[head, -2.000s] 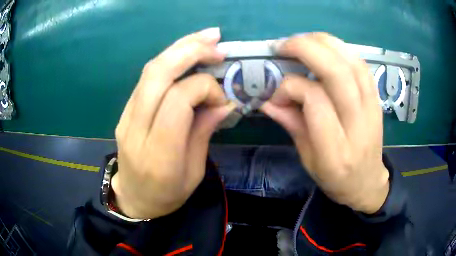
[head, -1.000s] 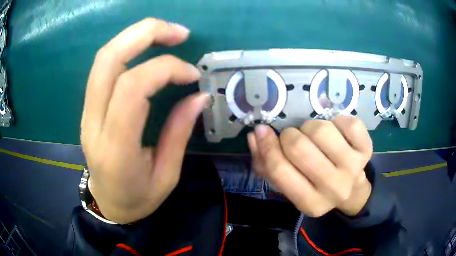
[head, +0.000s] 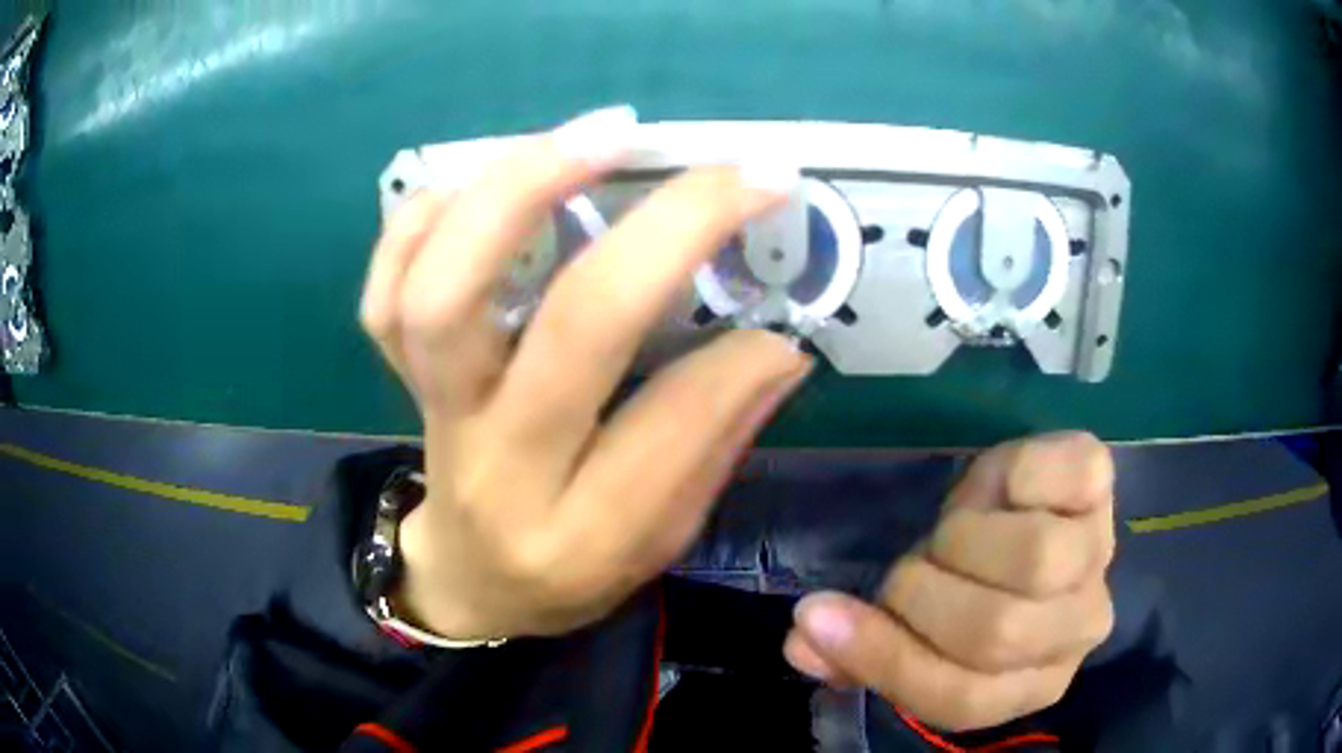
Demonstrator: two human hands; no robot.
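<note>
A silver-grey three-hole housing plate [head: 892,341] lies on the green mat, its straight rim away from me. Its centre tongues point into the round openings. My left hand [head: 567,397] covers the plate's left part, with its fingertips at the far rim and its thumb at the lower rim of the middle opening. It grips the plate and partly hides the left opening. My right hand [head: 979,589] is off the plate, curled shut below its right end; nothing shows in it, but its palm is hidden. Small shiny fittings [head: 998,330] show at the bottom of the right opening.
The green bench mat [head: 265,221] lies around the plate, its near edge below it. Other silver metal pieces [head: 18,221] stand at the far left edge. Below are a grey floor with yellow lines [head: 162,480] and my dark sleeves.
The plate has shifted left. My left hand has moved from beside the plate's left end onto it. My right hand has left the middle of its lower edge and moved down towards me.
</note>
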